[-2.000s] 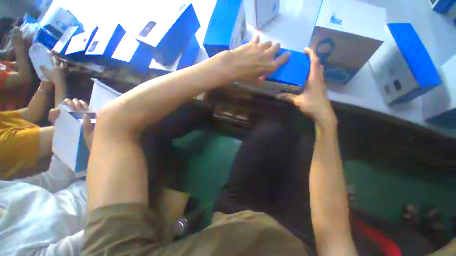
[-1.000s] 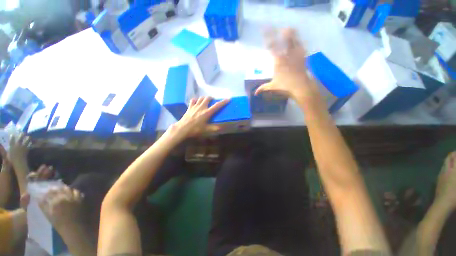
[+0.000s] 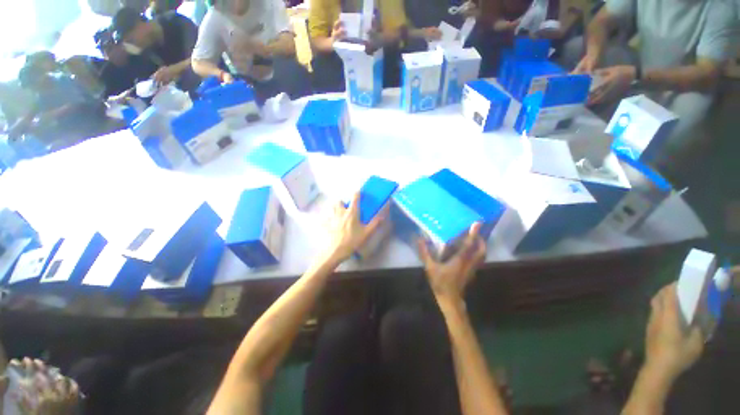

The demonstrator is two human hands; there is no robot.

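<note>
My left hand holds the left side of a small blue-topped carton near the table's front edge. My right hand is around the near end of a larger light-blue product carton, thumb at its left corner and fingers at its right. The hidden parts of the fingertips cannot be seen. A darker blue carton stands against its right side. The small carton and the light-blue carton are close beside each other.
More cartons stand on the white table, including a blue one to the left and an open white carton to the right. Several people sit around it. A neighbour's hand holds a white box at the right.
The view has swung up and shows more of the table. My right hand has come down from its raised, blurred position onto the light-blue carton. My left hand remains on the small carton.
</note>
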